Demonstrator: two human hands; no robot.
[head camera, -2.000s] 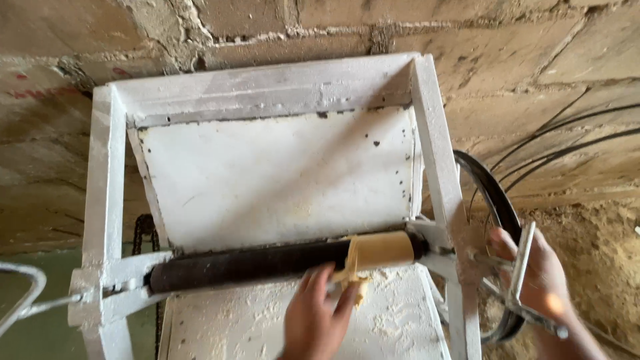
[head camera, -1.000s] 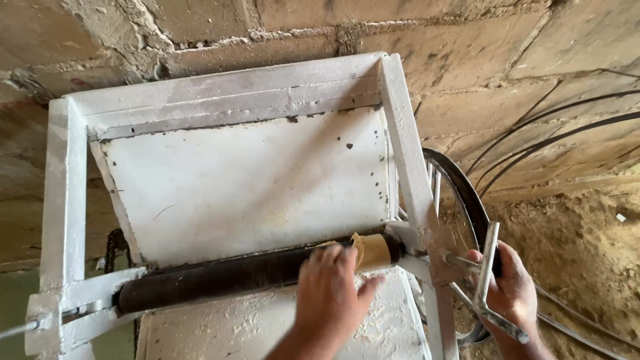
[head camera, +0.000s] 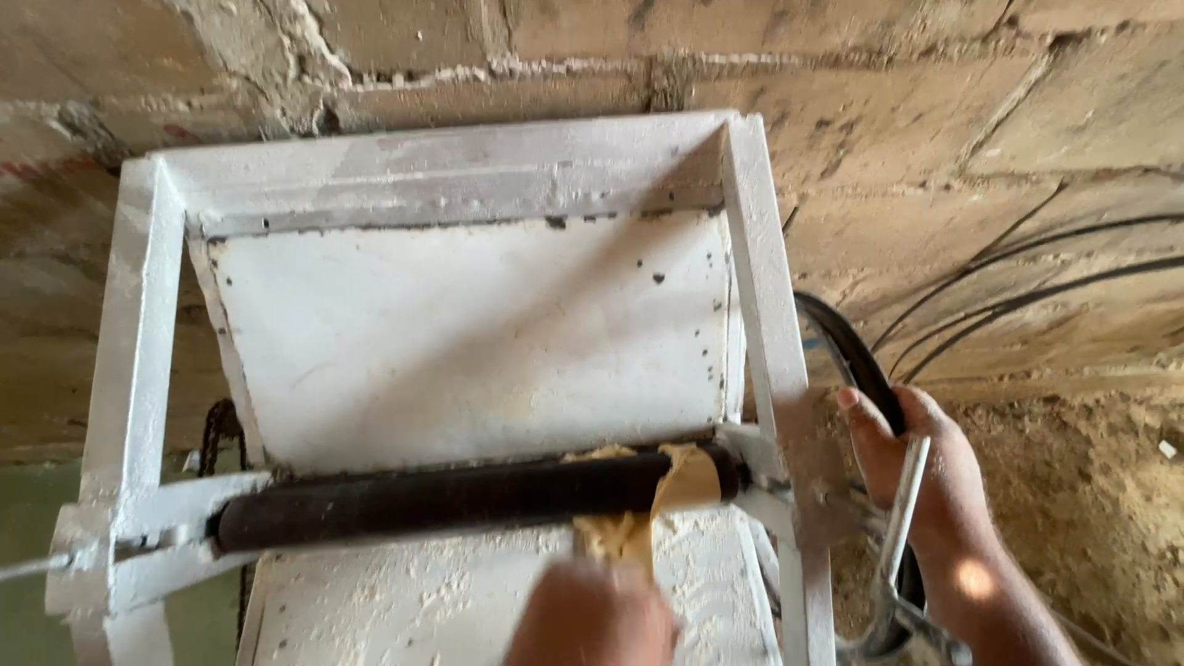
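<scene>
A dark roller (head camera: 444, 499) spans a white-painted metal frame (head camera: 763, 259), with a strip of yellowish dough (head camera: 691, 478) wrapped around its right end. Just below the roller, my left hand (head camera: 597, 615), blurred, is closed on a torn piece of the dough. My right hand (head camera: 925, 462) grips the black rim of a wheel (head camera: 856, 356) at the frame's right side, beside a metal crank handle (head camera: 902, 536).
A white sheet-metal panel (head camera: 481, 342) slopes behind the roller. The lower white tray (head camera: 398, 601) bears dough crumbs. Behind stands a block wall (head camera: 555, 92), with black cables (head camera: 1045, 296) at right. A chain (head camera: 220, 435) hangs at left.
My left hand has moved off the roller toward me, pulling dough down. My right hand has shifted up along the wheel rim. Less dough shows as a smooth band on the roller than two seconds ago.
</scene>
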